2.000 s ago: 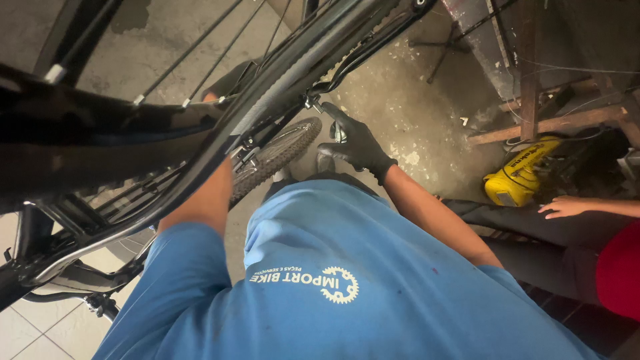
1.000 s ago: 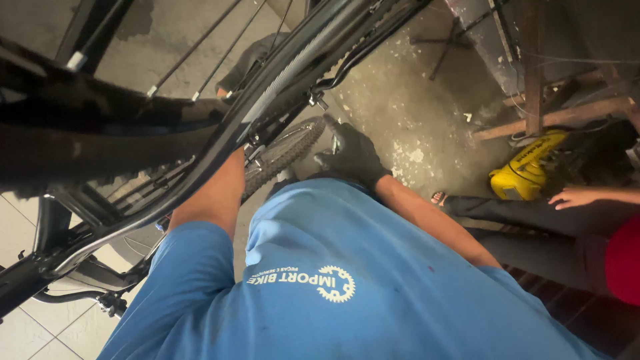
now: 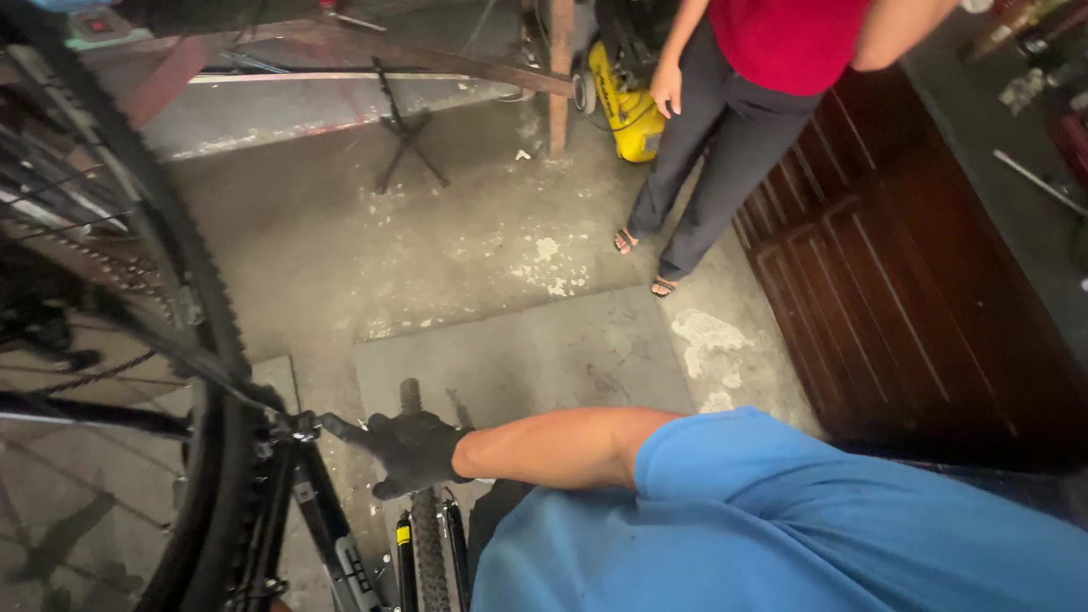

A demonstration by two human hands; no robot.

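My right hand [image 3: 416,455], in a black glove, reaches left with its fingers apart. One finger extends to a small metal fitting [image 3: 297,427] at a joint of the black bicycle frame [image 3: 327,510]; whether it touches is hard to tell. A large bicycle wheel [image 3: 225,340] with a knobby tyre stands left of that joint. Below the hand, a second knobby tyre [image 3: 431,552] runs between two dark tubes, one with a yellow band [image 3: 403,534]. My left hand is not visible; the bicycle and the frame edge hide that side.
A person in a red top and dark trousers [image 3: 739,127] stands at the upper right, beside a yellow machine [image 3: 629,115] and a wooden post [image 3: 559,85]. A black folding stand [image 3: 404,136] is on the concrete floor. A dark wooden panelled door [image 3: 892,280] lies to the right.
The view has swung strongly, bringing more of the floor, the door and the standing person into sight. My left forearm, earlier reaching behind the wheel, has left the view.
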